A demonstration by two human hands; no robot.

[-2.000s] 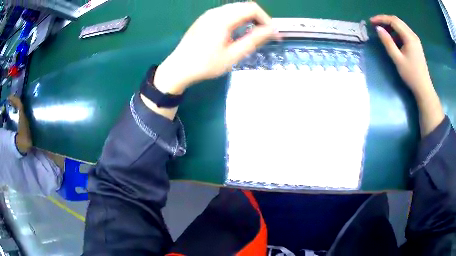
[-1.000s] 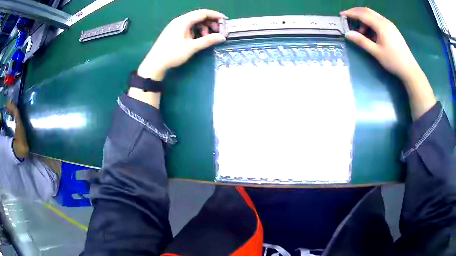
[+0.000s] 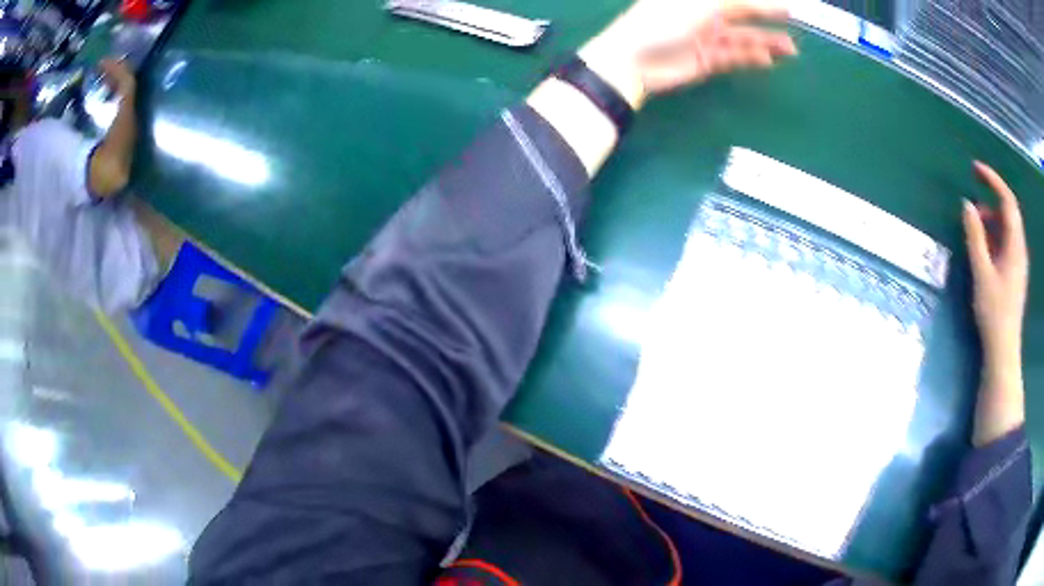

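Observation:
A long narrow housing (image 3: 833, 214) lies on the green bench along the far edge of the clear blister tray (image 3: 904, 300). A bright white, overexposed area fills most of the tray. My left hand (image 3: 719, 46) is above the bench, beyond and left of the housing, fingers spread and slightly blurred, holding nothing visible. My right hand (image 3: 998, 246) is just right of the housing's right end, fingers apart, empty and not visibly touching it.
Another narrow housing (image 3: 469, 20) lies at the far left of the bench. A shiny layered stack (image 3: 973, 57) stands at the far right, near a white strip. A person's arm (image 3: 111, 137) and a blue stool (image 3: 212, 315) are at the left.
Both hands have let go of the housing, which stays by the tray. My left hand has moved forward. The view has turned right, tilting the bench and showing the stack.

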